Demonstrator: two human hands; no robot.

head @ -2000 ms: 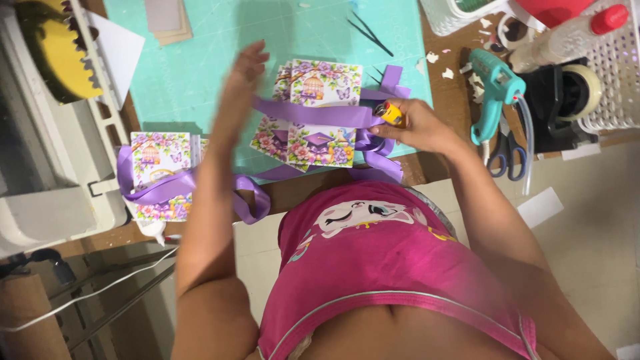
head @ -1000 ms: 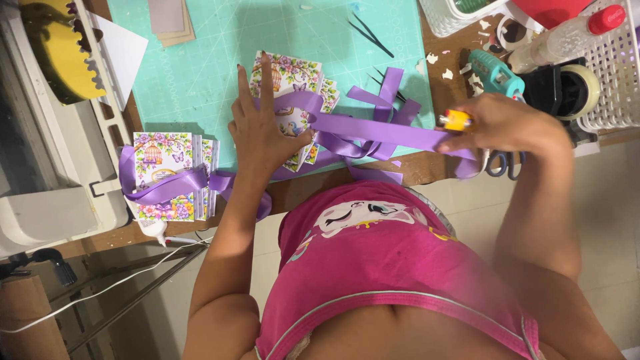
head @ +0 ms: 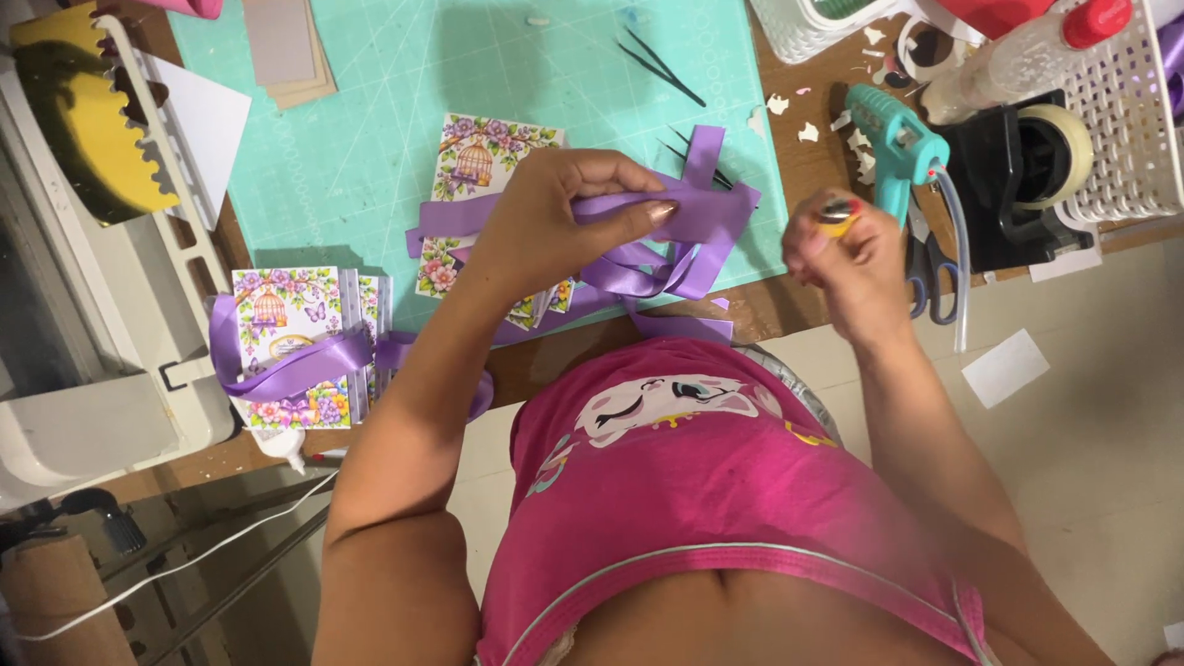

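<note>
My left hand point(head: 573, 213) pinches a purple satin ribbon point(head: 712, 215) between thumb and fingers, over a floral birdcage card point(head: 472, 148) on the teal cutting mat. The ribbon crosses the card, and loops of it lie to the right. To the right of the ribbon's end, my right hand point(head: 846, 250) is closed around a yellow lighter point(head: 835, 220), its metal top facing up; no flame shows. At the left, a stack of similar floral cards point(head: 289, 314) has purple ribbon point(head: 310, 370) around it. My left hand hides part of the middle card.
Two pairs of black tweezers point(head: 661, 67) lie on the cutting mat point(head: 573, 55). A teal glue gun point(head: 893, 139), scissors point(head: 934, 277), a tape dispenser point(head: 999, 185), a bottle point(head: 1008, 65) and a white basket point(head: 1119, 139) stand at the right. A white machine point(head: 111, 407) occupies the left side.
My left hand has moved right from the card onto the ribbon. My right hand, which drew the ribbon out to the right a second ago, has let it go and keeps the lighter.
</note>
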